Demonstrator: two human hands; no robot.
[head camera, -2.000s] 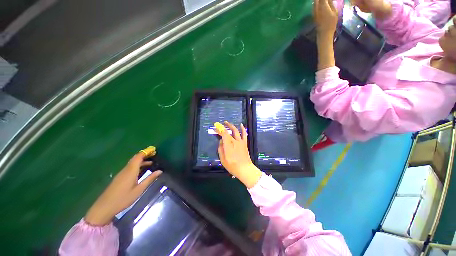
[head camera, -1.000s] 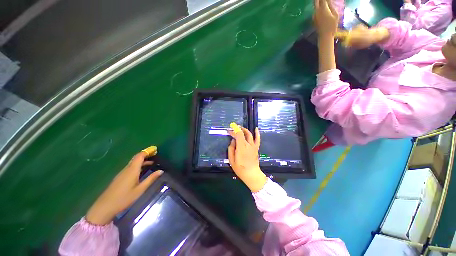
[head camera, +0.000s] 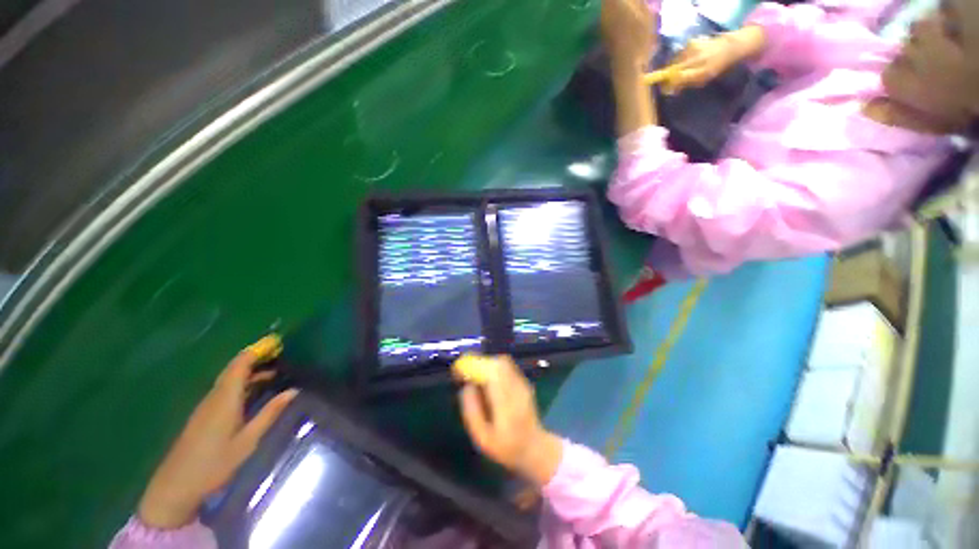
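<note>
A black tray (head camera: 368, 290) lies on the green bench with two tablets side by side. The left tablet (head camera: 429, 306) and the right tablet (head camera: 553, 290) show dark screens with rows of small text; glare lies on the right one. My right hand (head camera: 505, 418), with a yellow finger cot, is at the tray's near edge, below the screens, fingers partly bent, holding nothing. My left hand (head camera: 209, 440), also with a yellow cot, rests at the upper left edge of a second tray (head camera: 429, 472), fingers apart. That tray holds a dark, glossy tablet (head camera: 322, 499) and is cut off by the bottom edge.
A coworker in a pink smock (head camera: 773, 193) works at another dark tray (head camera: 698, 107) at upper right. A curved metal rail (head camera: 215, 134) edges the green bench (head camera: 258, 236). White boxes (head camera: 832, 407) stand in a rack at right, beyond the blue floor (head camera: 709, 375) with a yellow line.
My right hand has moved off the left tablet's screen, down to the tray's near edge. The left screen's white box is gone and text rows show. The view has shifted, so things sit further left.
</note>
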